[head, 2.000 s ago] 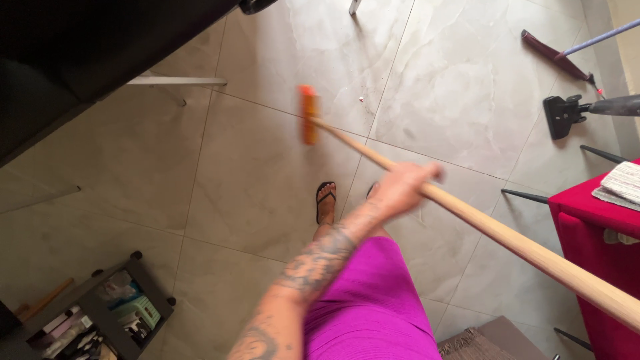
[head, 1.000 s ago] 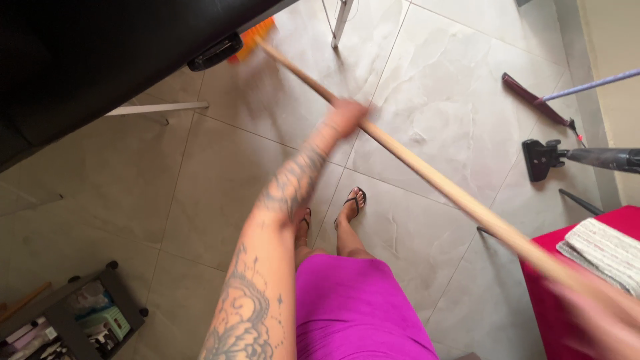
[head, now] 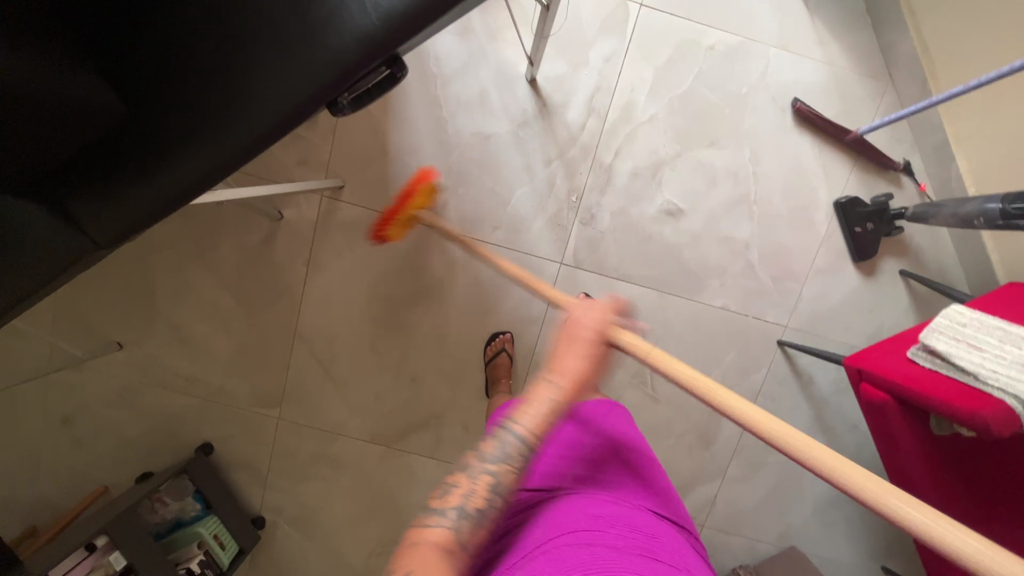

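My left hand, blurred, is closed around the wooden handle of a broom. The handle slants from the lower right corner up to the orange and yellow broom head, which is at the tiled floor left of centre, near the black padded table. Small bits of debris lie on the tiles to the right of the broom head. My right hand is outside the frame, as is the upper end of the handle.
A black padded table with metal legs fills the upper left. At right are a squeegee, a vacuum cleaner head and a red chair bearing a folded cloth. A dark wheeled cart stands lower left.
The broom head has come back from beside the black table's edge toward my feet. My left hand has moved with the handle. My right hand, seen blurred at lower right one second ago, has left view.
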